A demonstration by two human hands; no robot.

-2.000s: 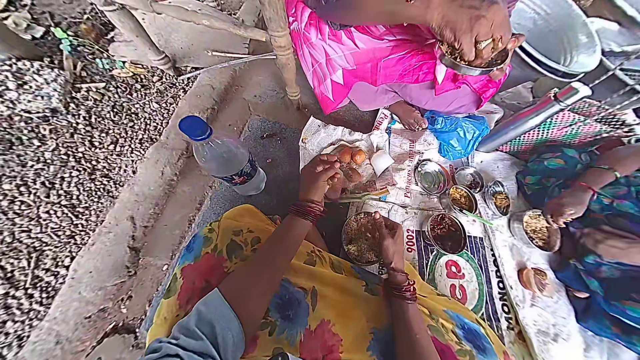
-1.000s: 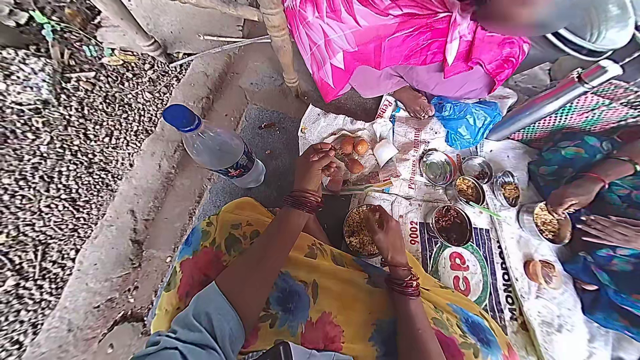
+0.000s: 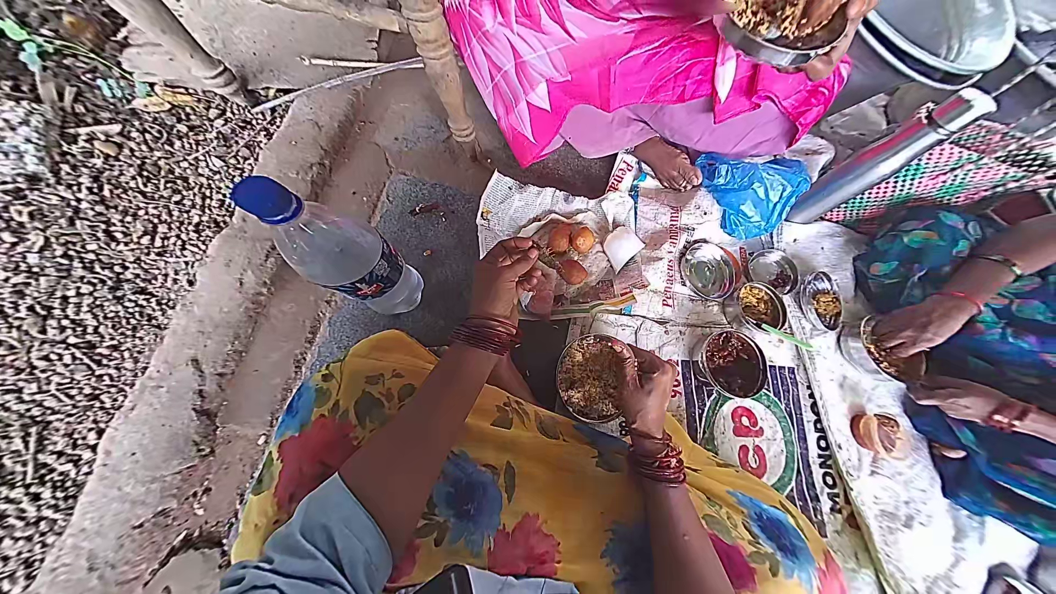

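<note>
My right hand (image 3: 646, 386) is at the right rim of a steel bowl of mixed rice (image 3: 591, 378), its fingers bent over the food; whether they pinch any is unclear. Raised left of the snacks, my left hand (image 3: 505, 276) has its fingertips drawn together, and whatever is between them is too small to tell. Beside it, round orange-brown fried snacks (image 3: 571, 239) lie on newspaper (image 3: 516, 206) near a small white cup (image 3: 622, 247). Right of my bowl stands a steel bowl of dark red food (image 3: 733, 364).
A water bottle with a blue cap (image 3: 334, 247) stands at left beside a concrete ledge (image 3: 194, 330). Small steel bowls (image 3: 761, 305) and a blue plastic bag (image 3: 755, 194) rest on printed sacking. Two people sit close by, one holding a bowl (image 3: 775, 49), another with a hand (image 3: 928, 322) in a bowl.
The person in pink has brought a bowl back into view at the top. My hands stay in nearly the same places, the right one still at the rice bowl.
</note>
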